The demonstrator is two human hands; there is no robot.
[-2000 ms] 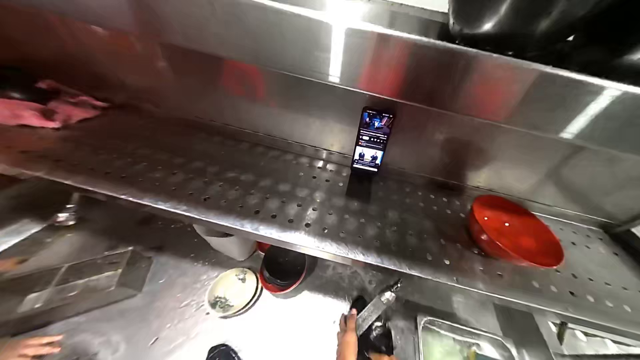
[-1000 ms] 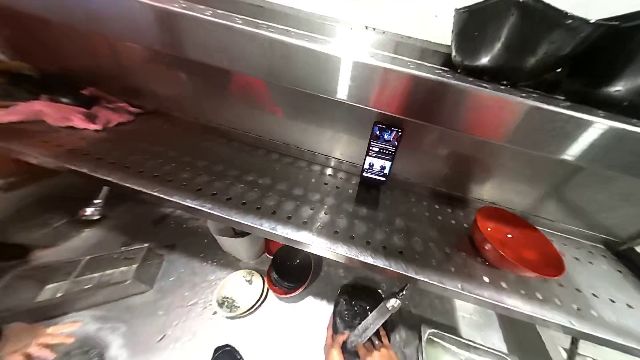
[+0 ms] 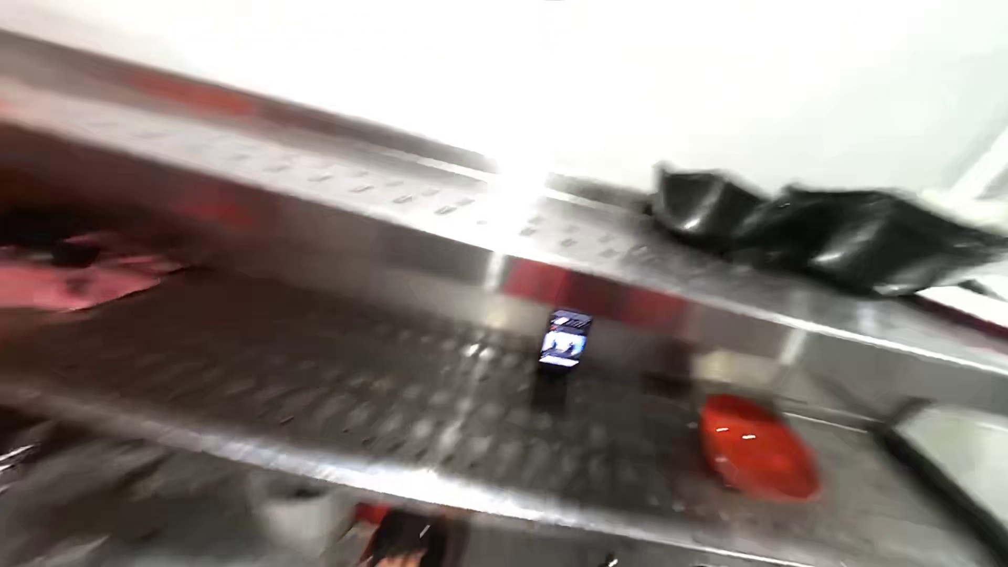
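Observation:
The view is badly blurred. At the bottom edge, fingers, seemingly of my left hand, show against a black bowl with red beside it; whether they grip it cannot be told. My right hand is out of view. A phone with a lit screen leans upright on the perforated metal shelf. To its right, a red bowl rests tilted on the same shelf.
A pink cloth lies at the shelf's left end. Black plastic bags or covers sit on the upper metal shelf. A pale container stands beneath the lower shelf's front edge.
The view has swung upward, so most of the lower counter has left the frame. A second ago two hands were at a black bowl with a metal tool; now only some fingers show.

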